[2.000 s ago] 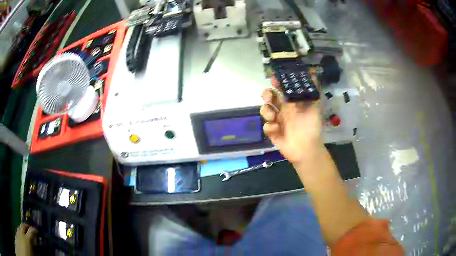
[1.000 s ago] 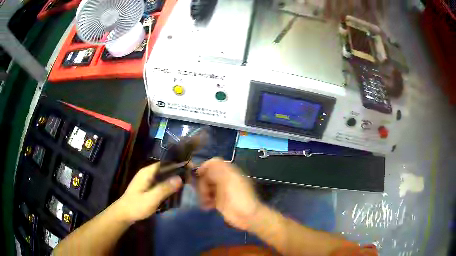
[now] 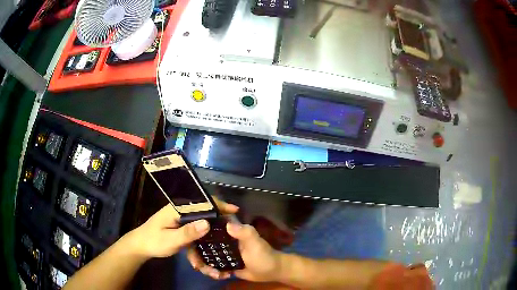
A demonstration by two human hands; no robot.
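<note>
An open flip phone (image 3: 180,190) is held in front of me, screen half up and to the left, black keypad half down and to the right. The screen half has a dark rectangle in a pale gold frame. My left hand (image 3: 170,229) grips it near the hinge from the left, thumb on top. My right hand (image 3: 249,249) holds the keypad half from the right, fingers partly hidden under it. Another open flip phone (image 3: 432,96) sits in the right fixture of the white two-station machine (image 3: 227,76).
A black foam tray (image 3: 116,201) with closed phones lies at left. A red tray (image 3: 107,76) and a desk fan (image 3: 116,20) stand behind it. A smartphone (image 3: 229,152) and a wrench (image 3: 323,165) lie before the machine. Part of a keypad (image 3: 273,5) shows at the top edge.
My right hand has left the phone in the right fixture. Both hands came together at the lower middle. The blurred dark thing they held now shows as an open flip phone.
</note>
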